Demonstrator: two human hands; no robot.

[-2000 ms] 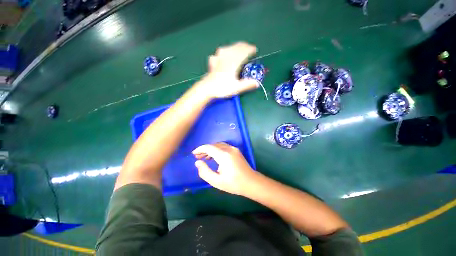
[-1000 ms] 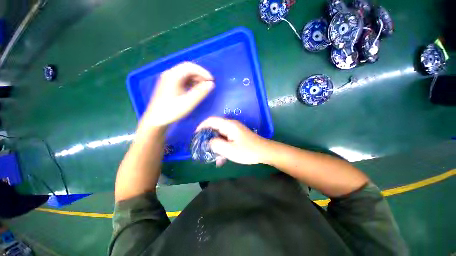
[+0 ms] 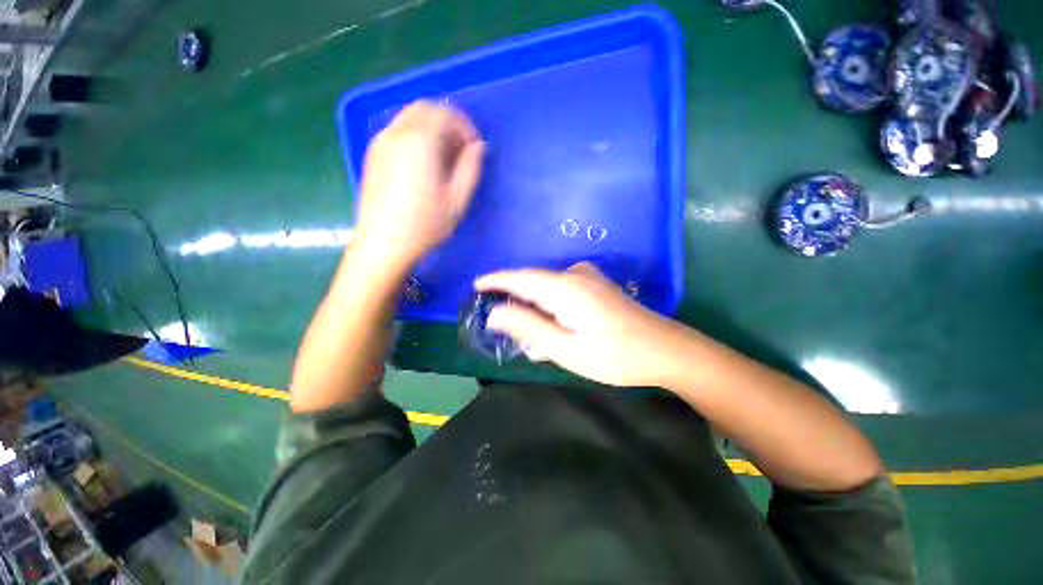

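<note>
My right hand (image 3: 583, 326) holds a motor stator with circuit board (image 3: 490, 326) over the near edge of the blue parts tray (image 3: 675, 149); the fingers cover much of it. My left hand (image 3: 418, 177) is blurred over the tray's left part, its fingers curled; whether it holds something small cannot be told. Two thin silvery rings (image 3: 582, 231) lie singly on the tray floor. A small clump of rings (image 3: 413, 290) is in the tray's lower left corner beside my left wrist.
A stator with a pale lead wire (image 3: 820, 214) lies right of the tray. Stacked units (image 3: 932, 69) are at the upper right. Another unit (image 3: 192, 49) is far left. A black cable (image 3: 160, 246) runs down the left. A yellow line (image 3: 972, 477) crosses the floor.
My right hand has come to hold a stator since the oldest frame. My left hand has moved from beyond the tray to its left part. The view has shifted, with the tray now higher.
</note>
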